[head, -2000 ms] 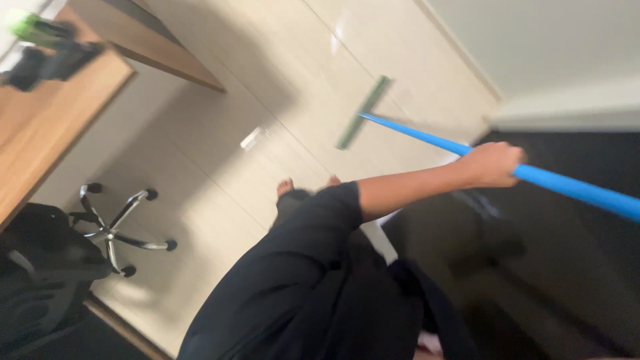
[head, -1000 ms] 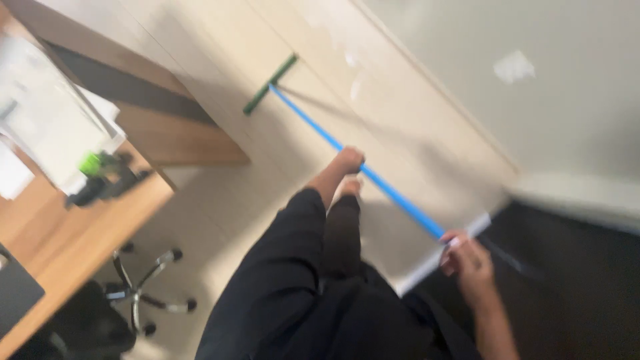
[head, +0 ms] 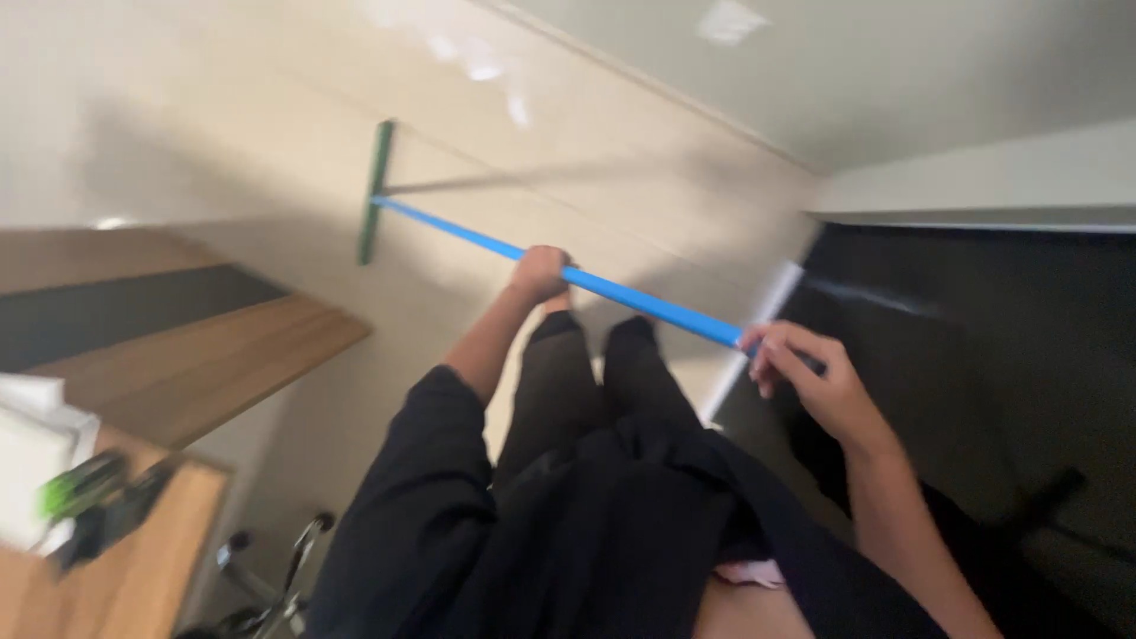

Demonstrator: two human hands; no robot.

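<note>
A floor squeegee or broom with a long blue handle (head: 657, 306) runs from the centre up to the left, where its narrow green head (head: 376, 191) rests on the pale tiled floor (head: 568, 186). My left hand (head: 541, 273) is closed around the middle of the handle. At the upper end of the handle is my right hand (head: 794, 359), its thumb and fingers bent around the tip. Blur hides the exact contact of the fingers there.
At left stands a wooden desk (head: 191, 524) with papers (head: 31, 461) and a dark and green object (head: 98, 501). A wheeled chair base (head: 288, 568) is below it. A pale wall (head: 710, 80) and a dark glossy surface (head: 958, 355) lie at right.
Two seconds ago one hand was seen on the handle; now both hands are at it. The green head has swung to a steeper angle. The view has turned.
</note>
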